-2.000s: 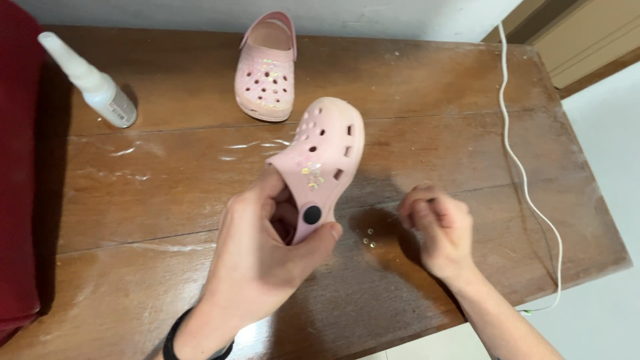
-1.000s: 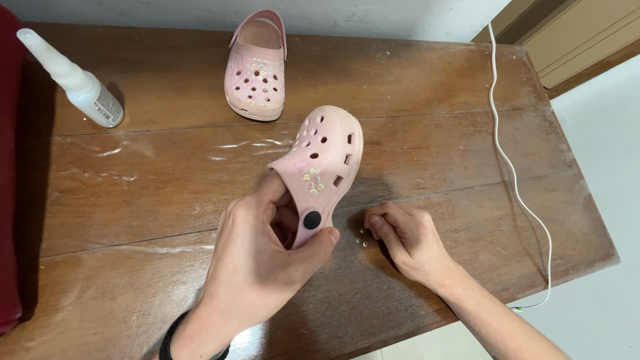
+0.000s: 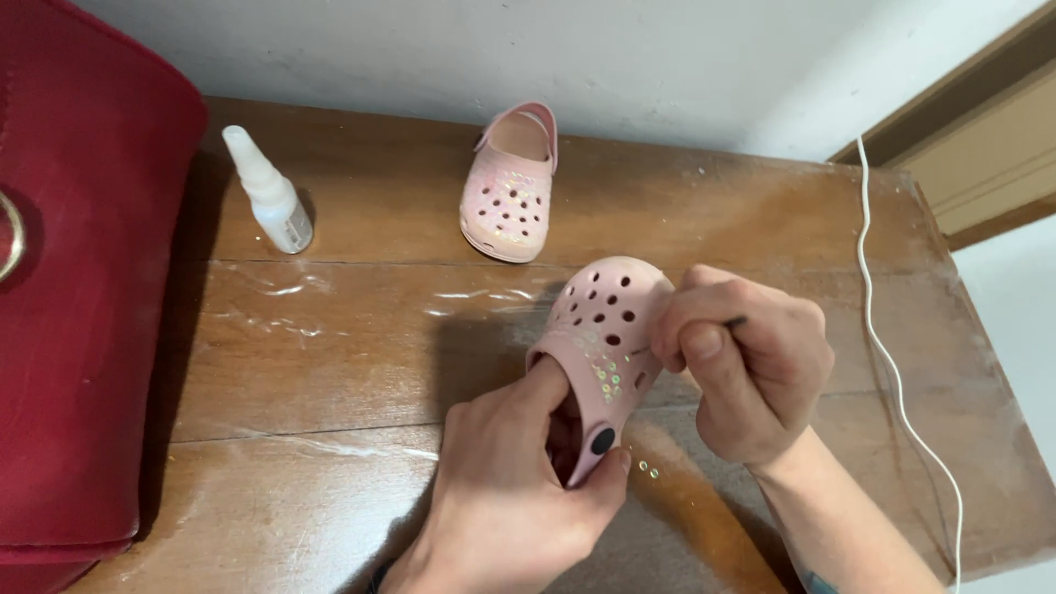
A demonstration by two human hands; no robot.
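Observation:
My left hand [image 3: 520, 470] grips a pink foam clog [image 3: 619, 318] at its heel end, fingers inside the opening and thumb by the black strap rivet. Small shiny ring sequins [image 3: 609, 378] are on the clog's side. My right hand [image 3: 747, 355] is at the clog's right side, its fingers closed on a thin dark tool whose tip points at the sequins; the tool is mostly hidden. A few loose sequins [image 3: 649, 470] lie on the wooden table. Beyond, a second pink clog [image 3: 507, 198] with sequins on its top stands near the wall.
A white-capped clear bottle [image 3: 272, 198] stands at the back left, bearing writing. A red bag [image 3: 91, 272] fills the left side. A white cable [image 3: 887, 355] runs down the right part of the wooden table [image 3: 289, 371]. A wall is behind.
My right hand has moved up from beside the loose sequins on the table to the side of the held clog. My left hand still grips that clog. The view has shifted, showing more of the red bag.

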